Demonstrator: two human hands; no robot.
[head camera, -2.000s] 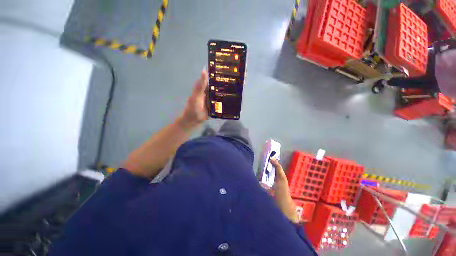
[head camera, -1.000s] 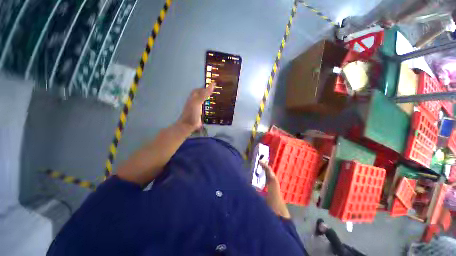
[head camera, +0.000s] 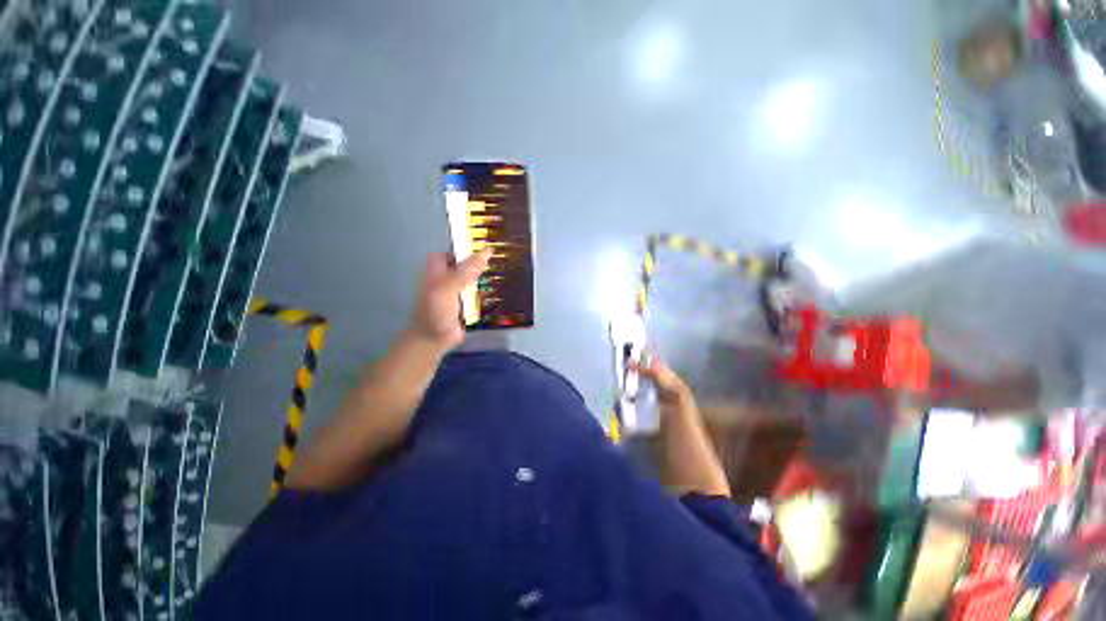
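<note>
My left hand (head camera: 446, 301) holds a smartphone (head camera: 507, 249) upright in front of me, its dark screen lit with a list. The thumb lies over the screen's left side. My right hand (head camera: 661, 386) is lower at my right side and holds a small flat pink-white stack (head camera: 636, 394) with a small black part against it. The stack and fingers are blurred, so the exact grip is hard to see.
Green shelves or trays with many small pale pieces (head camera: 121, 182) stand at the left. Yellow-black floor tape (head camera: 297, 400) runs beside them. A red crate (head camera: 861, 352) and a blurred pile of red and green items are at the right. A blurred person (head camera: 1013, 109) is at the upper right.
The surroundings have shifted as I moved: the green shelves now fill the left and the red crates stand farther right and lower. Both hands keep their items; the phone's screen looks different.
</note>
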